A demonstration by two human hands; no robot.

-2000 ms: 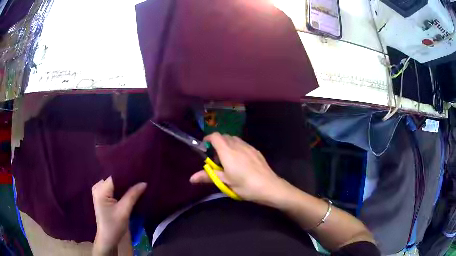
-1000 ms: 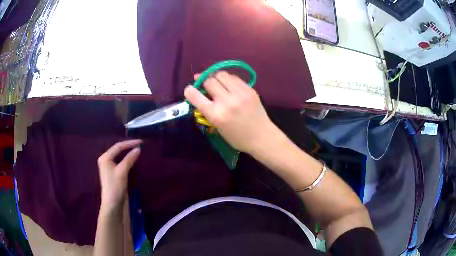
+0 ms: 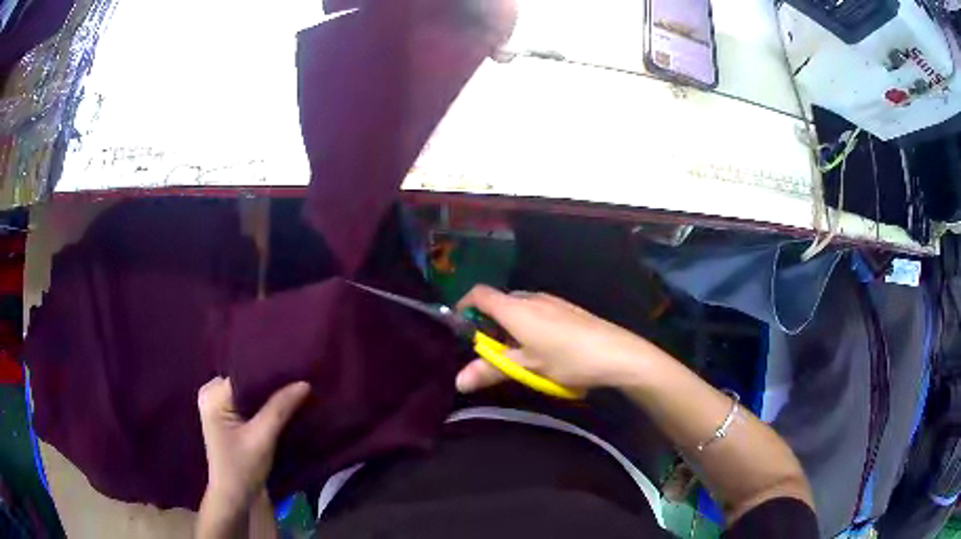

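My right hand (image 3: 548,342) holds scissors (image 3: 453,316) with a yellow handle loop, the blades pointing left. The blade tips are at the narrow join between two maroon pieces. My left hand (image 3: 248,432) grips the lower maroon piece (image 3: 327,368) by its left part, thumb on top. The upper maroon piece (image 3: 369,105) lies on the white table and narrows to a point over its front edge. A maroon stack (image 3: 126,358) lies at the lower left. Whether the join is cut cannot be told.
A phone (image 3: 682,40) with a lit screen lies on the white table (image 3: 590,137). A white sewing machine (image 3: 880,68) stands at the upper right. Grey cloth (image 3: 822,390) hangs at the right below the table. A brown board (image 3: 100,516) is under the stack.
Since one second ago, the scissors have swung down and right to the join. My left hand now grips a maroon piece. The cloth on the table has shifted and covers less of it.
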